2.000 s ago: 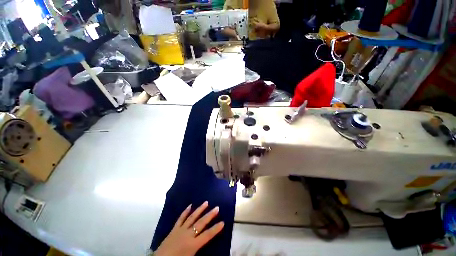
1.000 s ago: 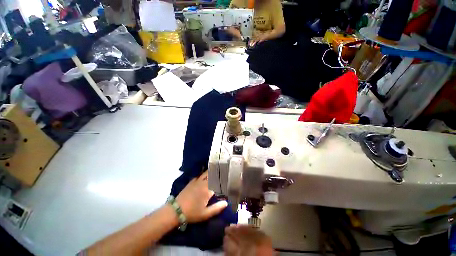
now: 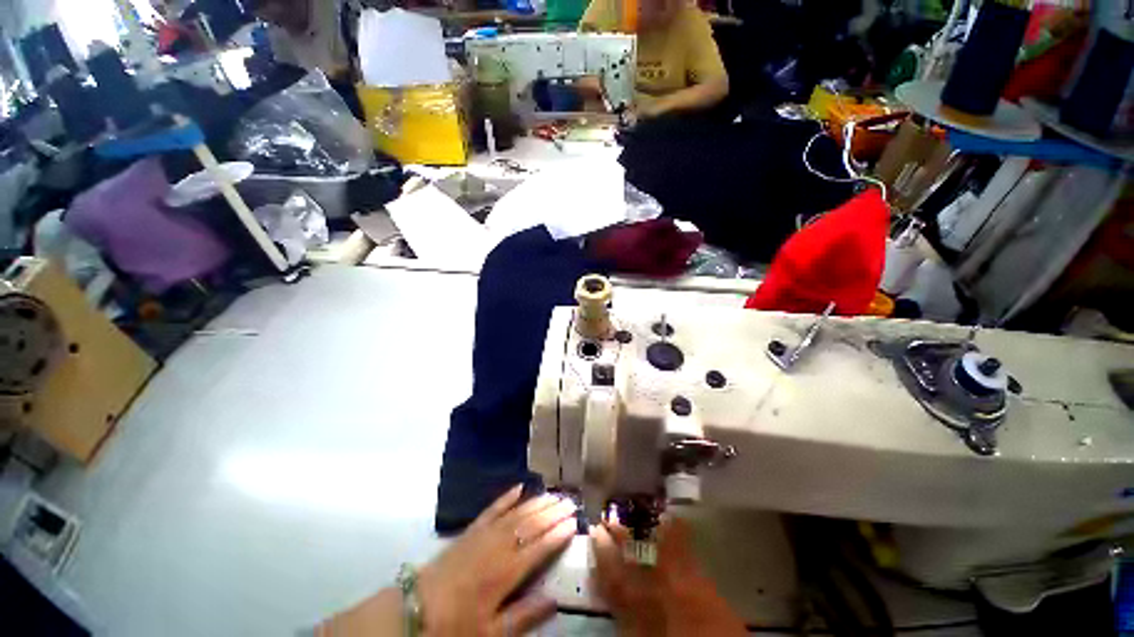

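A navy garment panel (image 3: 516, 324) lies on the white table, running from behind the machine head down its left side to the needle area. The cream-white sewing machine (image 3: 771, 417) stands to the right. My left hand (image 3: 504, 560) lies with its fingertips at the panel's near edge, beside the needle area. My right hand (image 3: 665, 585) is blurred and close under the machine head, right of the needle. What my right fingers hold, and the cloth under the presser foot, cannot be made out.
A yellower machine (image 3: 81, 373) stands at the left. Red cloth (image 3: 831, 259), dark red cloth (image 3: 647, 246) and white paper pieces (image 3: 560, 193) lie behind the table edge. A person in a yellow top (image 3: 684, 62) sits at a machine opposite. Thread cones (image 3: 989, 56) stand at upper right.
The panel's near part has moved from below the machine head up to the needle area. My left hand went up to the panel, then back down a little. My right hand has come into view by the needle.
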